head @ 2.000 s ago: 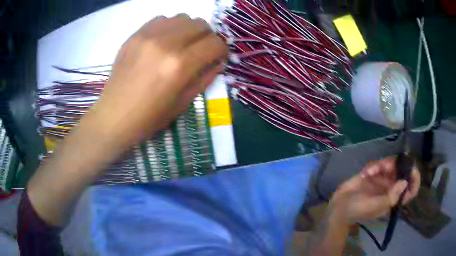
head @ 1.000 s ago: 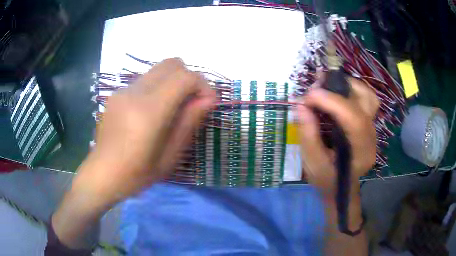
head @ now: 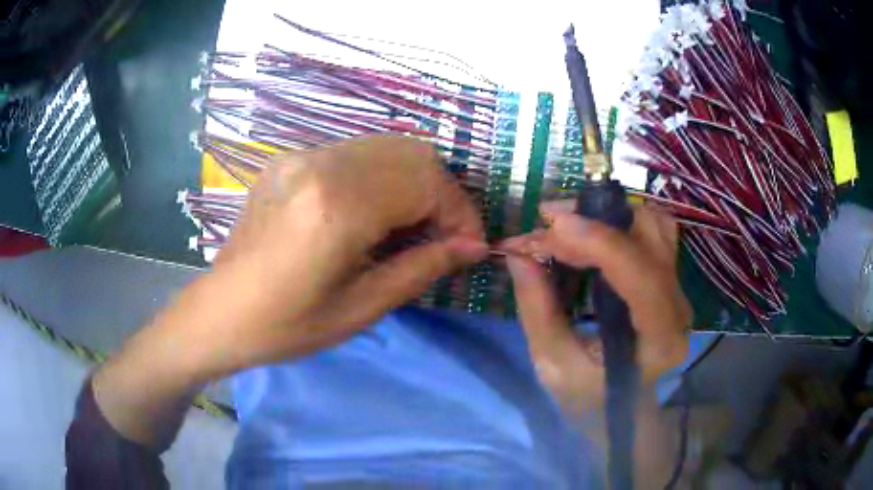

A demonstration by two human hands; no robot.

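Observation:
My left hand (head: 354,239) pinches a thin wire lead (head: 496,251) between thumb and fingertips, low over the green circuit board panel (head: 538,158). My right hand (head: 613,287) holds the soldering iron (head: 595,177) upright, its dark tip pointing up and away, and its thumb and finger pinch the other end of the short stretch of lead. Both sets of fingertips nearly meet. Soldered leads (head: 335,96) lie in rows to the left, with white plugs at their far left ends. My hands hide the lower part of the panel.
A loose lead pile (head: 727,144) lies to the right, white plugs at its upper left. A white backing sheet (head: 431,33) lies behind. A striped green sheet (head: 72,153) is at far left. A yellow note (head: 842,146) and white roll (head: 847,263) are at right.
The right hand has come from the bench's right side to the panel with the iron. Both hands have drawn closer together on the lead, nearer the lap. The camera view has shifted.

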